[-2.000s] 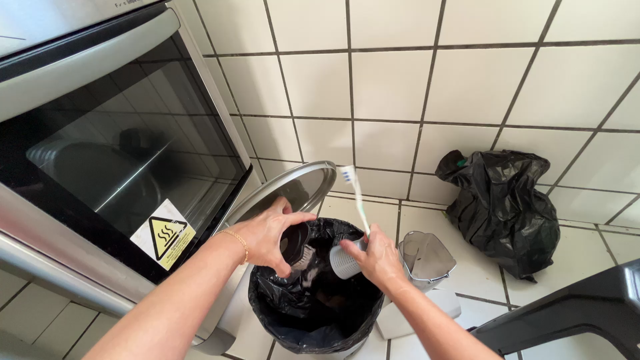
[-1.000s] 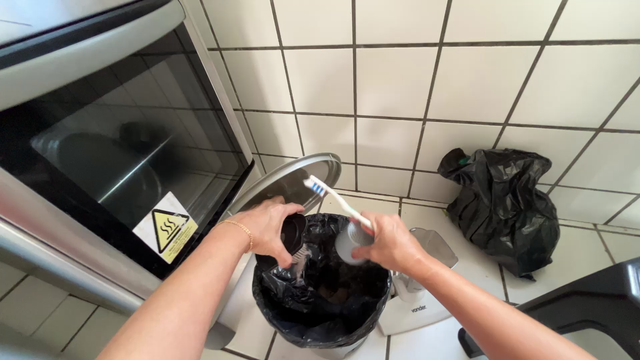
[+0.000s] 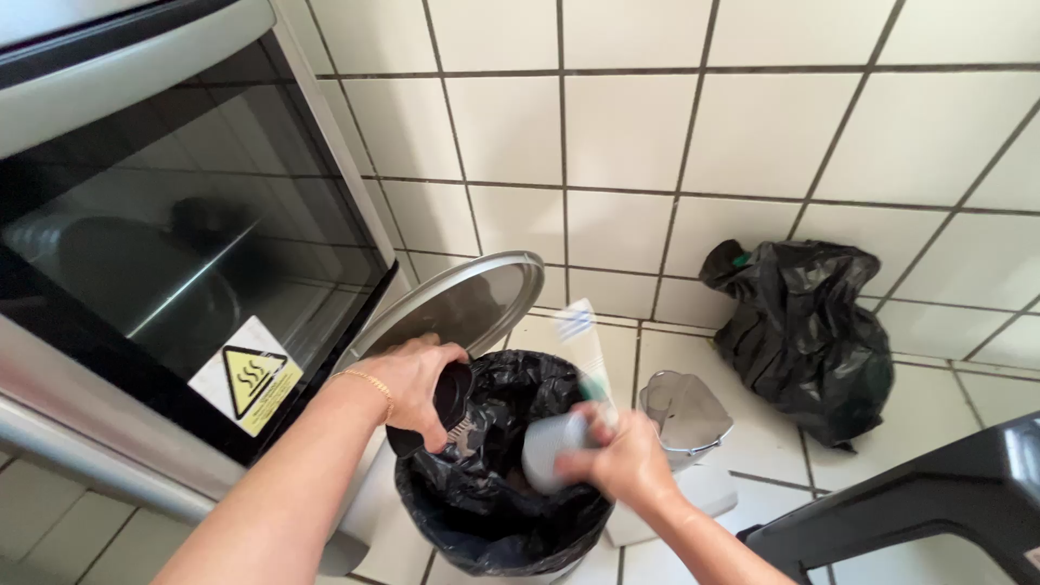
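Observation:
My left hand (image 3: 418, 386) grips a dark round part (image 3: 452, 398) with short comb-like teeth at its lower edge, over the left rim of a trash bin lined with a black plastic bag (image 3: 536, 357). My right hand (image 3: 621, 455) holds a light grey cylindrical cup (image 3: 554, 451) above the bin's opening, its side facing left. A toothbrush (image 3: 587, 345) is in the same hand, bristles up; both are motion-blurred. Greyish debris lies on the liner below the dark part. The bin's raised oval lid (image 3: 487, 301) stands behind my left hand.
An oven with a glass door (image 3: 187, 219) and heat-warning sticker is on the left. A translucent container (image 3: 686, 414) stands right of the bin, by a whitish base. A knotted black bag (image 3: 804, 341) rests against the tiled wall (image 3: 626, 130). A black frame (image 3: 910, 487) is at lower right.
The toothbrush pointed up-left a second ago and is now more upright. The grey cup has moved down with my right hand. My left hand keeps its hold on the dark part.

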